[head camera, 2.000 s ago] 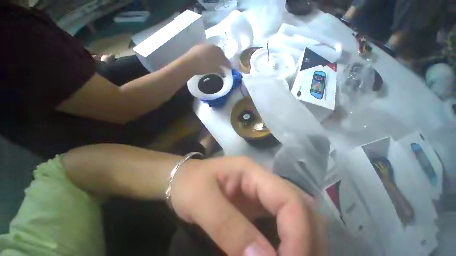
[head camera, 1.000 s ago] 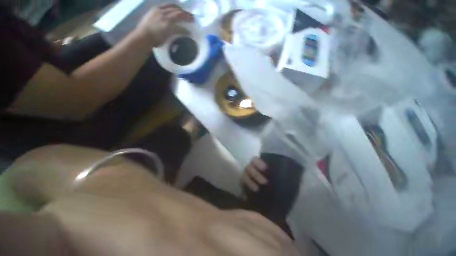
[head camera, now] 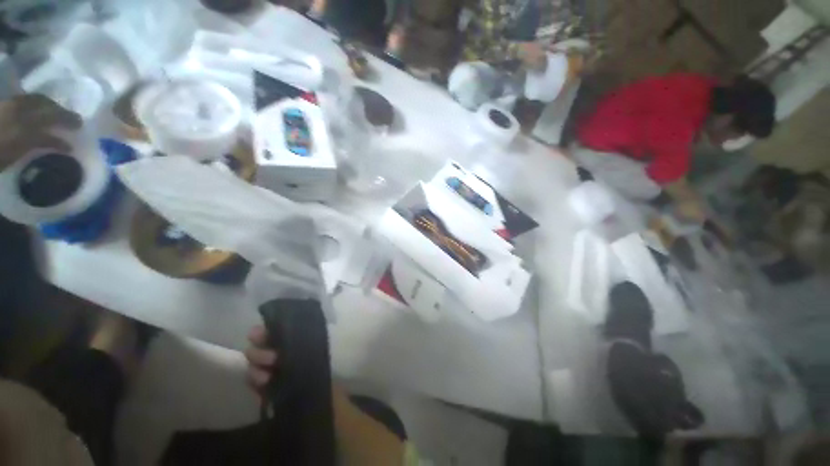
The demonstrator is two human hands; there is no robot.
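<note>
A long flat black bar (head camera: 298,364) stands roughly upright at the lower centre-left, over the table's near edge. My right hand (head camera: 260,359) is shut on it, with its fingertips showing at the bar's left edge and the forearm behind it. Whitish translucent plastic (head camera: 289,264) lies at the bar's upper end; I cannot tell if it is around the bar. Blurred skin at the lower left edge looks like my left hand or forearm (head camera: 27,428); it is cut off and its fingers do not show.
Another person's hand (head camera: 32,123) is at a round white housing (head camera: 86,187) above blue cloth (head camera: 77,226). A gold housing (head camera: 168,255), white tub (head camera: 191,118), retail box (head camera: 296,164) and open box with orange-black wiring (head camera: 446,241) are on the table. A person in red (head camera: 646,118) is across it.
The view has swung right, so the table things appear further left. My left hand has left the centre for the lower left edge. The black bar now shows more upright in my right hand.
</note>
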